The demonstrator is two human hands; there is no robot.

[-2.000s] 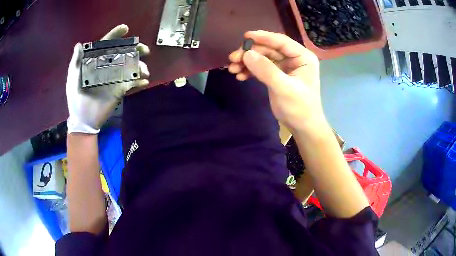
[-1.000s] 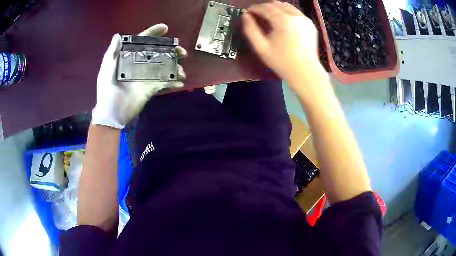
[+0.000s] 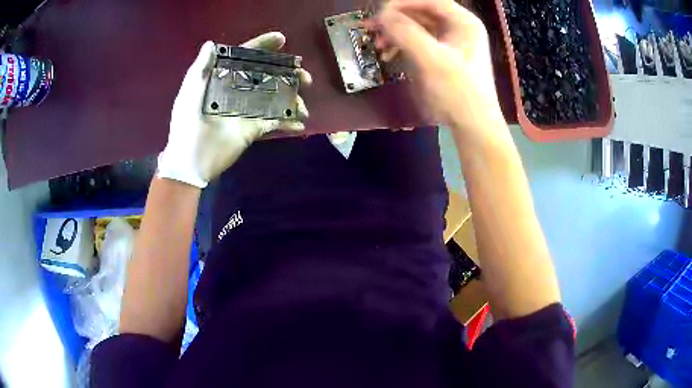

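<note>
My left hand (image 3: 216, 136), in a white glove, holds a silver mould half (image 3: 252, 89) on its palm, face up, with a shaped recess and corner holes showing. The other mould half (image 3: 347, 54) lies on the dark red-brown board (image 3: 152, 45). My bare right hand (image 3: 436, 57) is over the right side of that plate, blurred, with its fingertips close together at the plate. Whether it pinches anything cannot be told.
A reddish-brown tub (image 3: 565, 131) of shiny black parts stands at the right. An aerosol can (image 3: 24, 79) is at the left end. Below are a blue crate (image 3: 57, 303) with a white box (image 3: 67, 244), a cardboard box (image 3: 472, 299) and a blue crate (image 3: 658, 318) at right.
My right hand, which pinched a small dark piece in front of the board, has moved up to the lying plate. That plate has turned. My left hand still holds its mould half. The view has shifted left.
</note>
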